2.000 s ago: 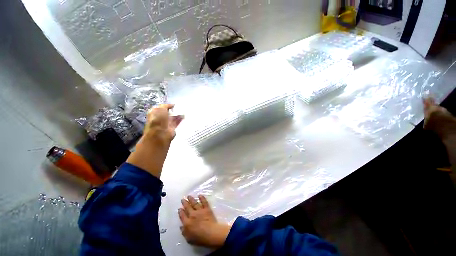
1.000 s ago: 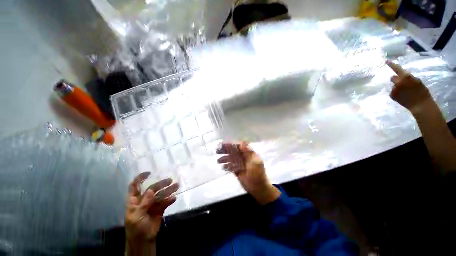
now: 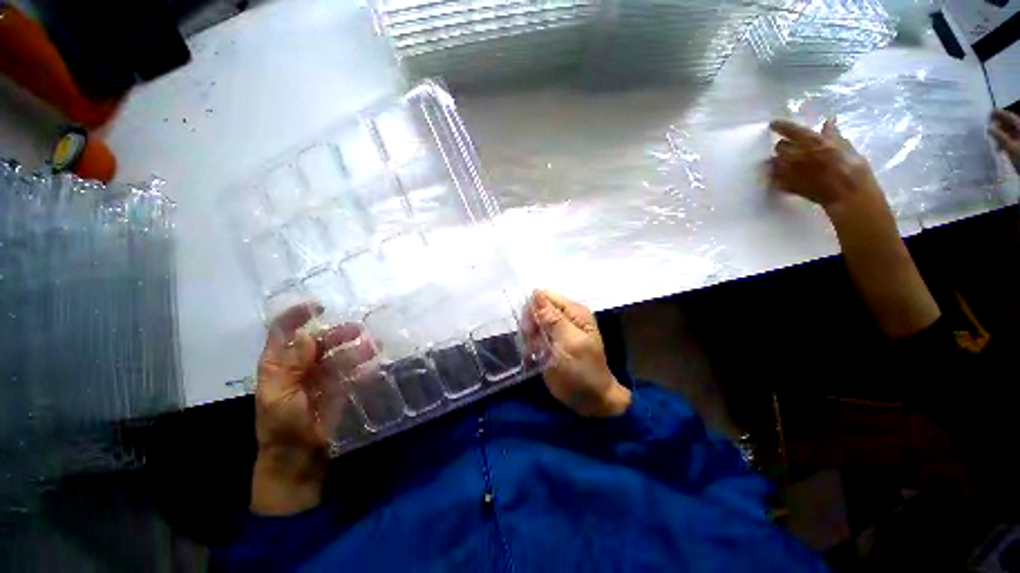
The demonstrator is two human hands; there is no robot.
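Note:
A clear compartment tray (image 3: 380,252) is held tilted over the table's front edge and my blue-clothed lap. My left hand (image 3: 296,386) grips its lower left side, with some fingers seen through the plastic. My right hand (image 3: 570,347) pinches its lower right edge. The tray's right edge shows several parallel lines; I cannot tell whether it is one tray or a few nested. Clear film (image 3: 626,224) lies on the table to the right of the tray.
Flat tray stacks (image 3: 559,45) stand at the back. Upright trays (image 3: 84,302) fill the left. An orange flask (image 3: 39,56), a round orange item (image 3: 90,155) and a black pouch (image 3: 129,39) lie at upper left. Another person's hand (image 3: 822,162) reaches over the table; more film (image 3: 940,146) lies right.
My hands have gone from the table to the tray and now hold it by both sides, nearer my lap. The view has tipped down. The other person's hand has moved left across the table.

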